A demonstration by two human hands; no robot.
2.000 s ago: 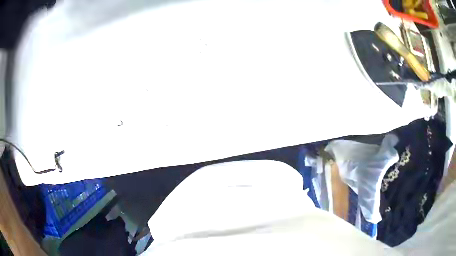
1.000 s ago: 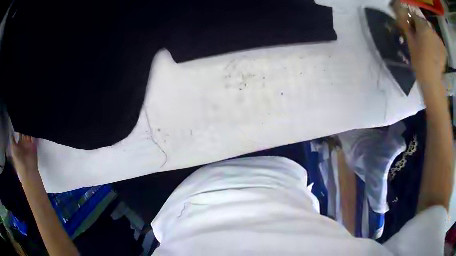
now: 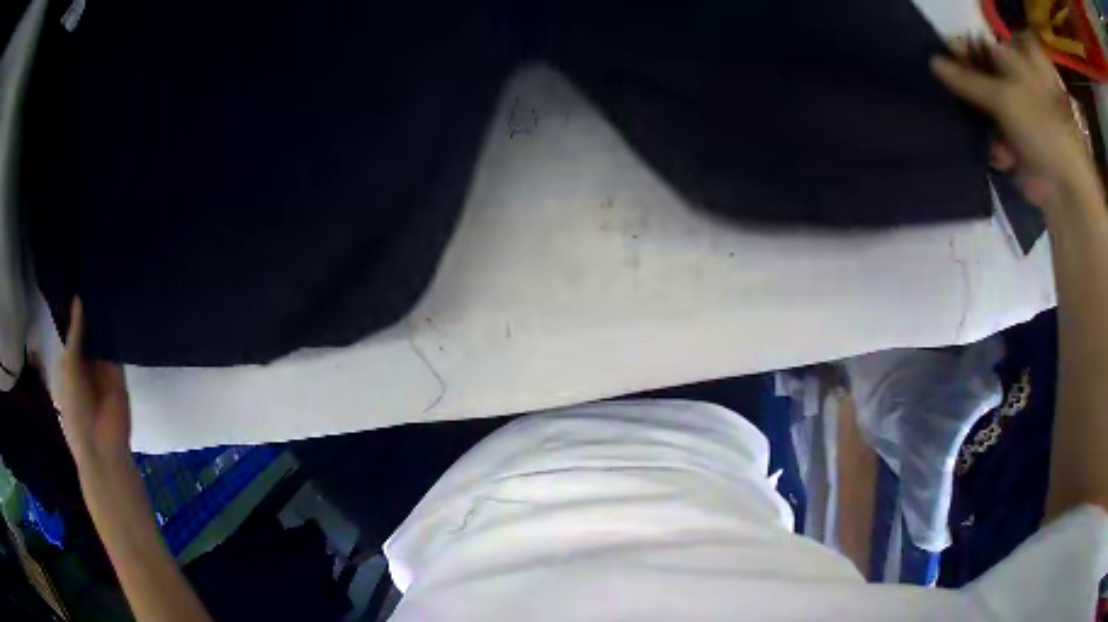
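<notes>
A large black garment panel (image 3: 267,182) lies across the white ironing table cover (image 3: 583,292), with a curved notch in its near edge. My left hand (image 3: 95,395) is at the panel's near left corner, fingers at its edge, thumb side up against the cloth. My right hand (image 3: 1021,116) is spread at the panel's right end, fingertips on or at its edge. The steam iron's dark plate tip (image 3: 1024,216) shows under my right hand; the rest of the iron is hidden by the hand and cloth.
A red-rimmed tray (image 3: 1077,58) is at the far right corner. Below the table's near edge are a blue crate (image 3: 225,498) at left and hanging white cloth (image 3: 905,419) at right, beside dark cloth with a pale trim. A loose thread (image 3: 428,371) lies on the cover.
My right hand has left the iron and is at the panel's right end. The panel now reaches further right and nearer. My left hand stays near the left corner.
</notes>
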